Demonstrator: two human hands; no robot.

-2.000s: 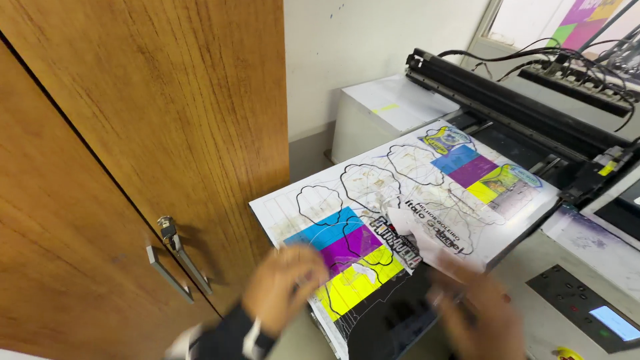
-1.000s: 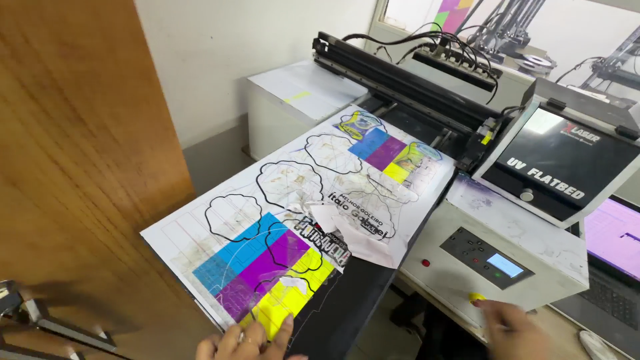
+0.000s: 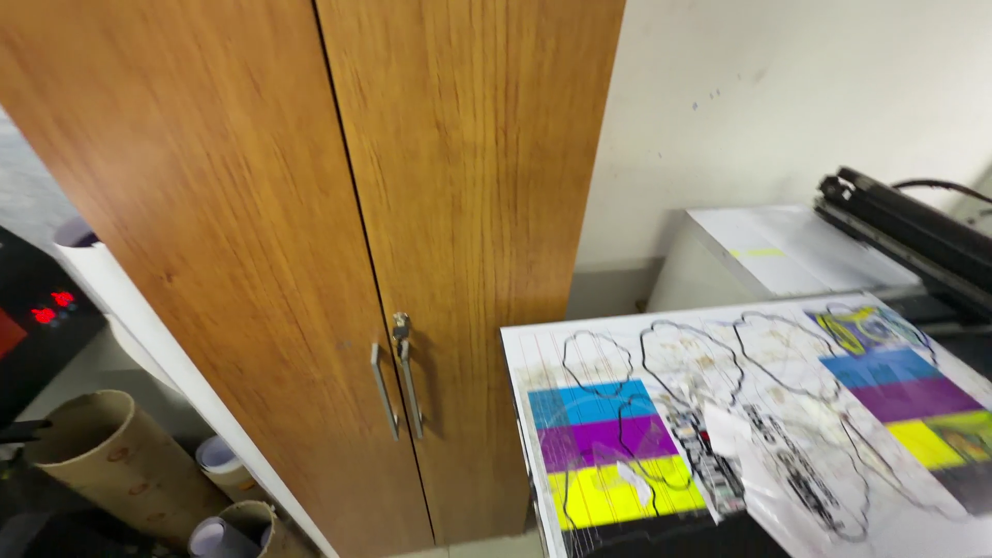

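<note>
Neither of my hands shows in the head view now. At the right lies the flatbed printer's bed, covered with white sheet marked by black wavy outlines and blocks of blue, purple, yellow and black. A crumpled translucent film and a printed strip with lettering rest on its near part. The printer's black gantry crosses the upper right. Left of the bed stands a wooden cabinet, both doors closed, with metal handles and a key in the lock.
Cardboard tubes and rolled sheets stand at the lower left, beside a white panel edge. A black device with red lit digits is at the far left. Behind the bed is a white box-like surface against the wall.
The view has swung left onto the cabinet and tubes. Both hands, seen at the bed and near the control panel a second ago, have left the view.
</note>
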